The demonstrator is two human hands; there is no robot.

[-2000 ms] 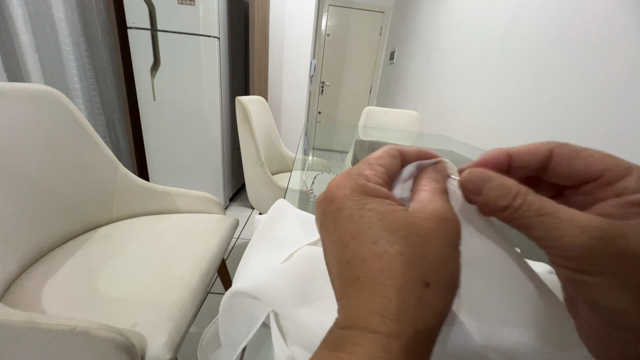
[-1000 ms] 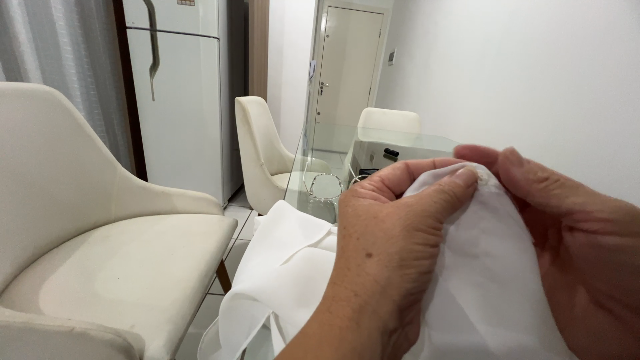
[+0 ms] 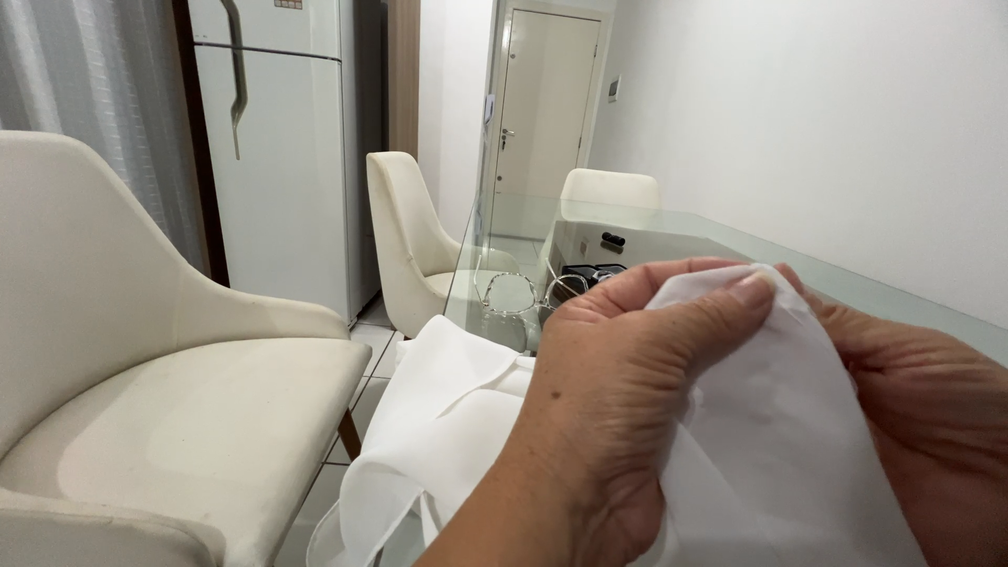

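Observation:
My left hand (image 3: 630,370) pinches the upper edge of a white fabric (image 3: 772,425) between thumb and fingers. Behind that raised part is my right hand (image 3: 921,394), its fingertips at the same edge, partly covered by the cloth. More of the white fabric lies in loose folds to the left of my left wrist, over the near part of the glass table (image 3: 709,228). No needle can be made out at my fingertips now.
Eyeglasses (image 3: 512,295) rest on the glass table, with a dark object (image 3: 583,276) beside them and a small black item (image 3: 613,239) farther back. A cream chair (image 3: 181,394) stands at the left; two more chairs (image 3: 405,236) (image 3: 610,189) stand around the table. A refrigerator (image 3: 276,157) is behind.
Two seconds ago my right fingers held a thin, needle-like thing beside the cloth. Both hands have since shifted, and the fabric now spreads between them, with my right hand behind it.

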